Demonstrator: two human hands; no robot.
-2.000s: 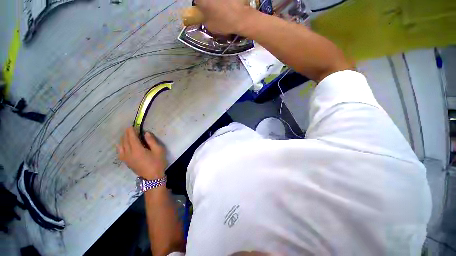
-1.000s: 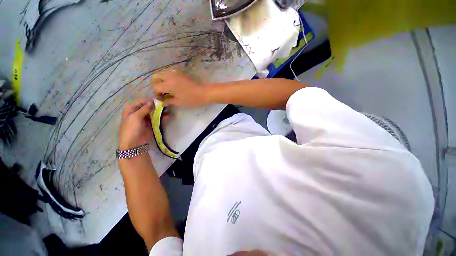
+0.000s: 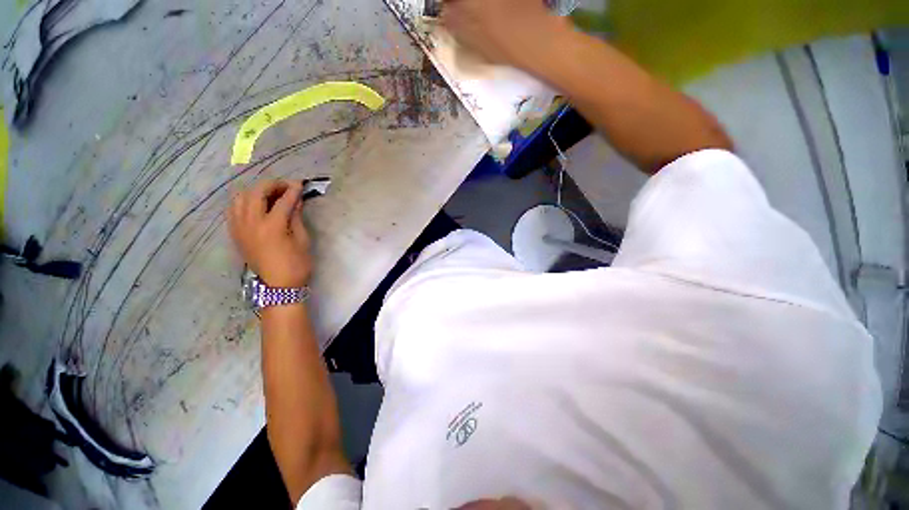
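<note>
The yellow curved template with small black writing lies alone on the pale table. My left hand is on the table just below it, with thumb and fingers closed on a small dark-and-white garment piece. Only one end of the piece shows; the fingers hide the rest. My right hand is at the top edge, over the pale stained pad. It is partly cut off, and its grip cannot be made out.
Dark-and-white crescent pieces lie at the table's lower left. A dark strip lies above them. White and grey cut pieces are at the top left. Dark cloth is at the left edge. Yellow-green cloth hangs at the upper right.
The template has come off the garment piece and now lies separately, farther up the table. My right hand has left the piece and moved up to the pad. My left hand still holds the piece.
</note>
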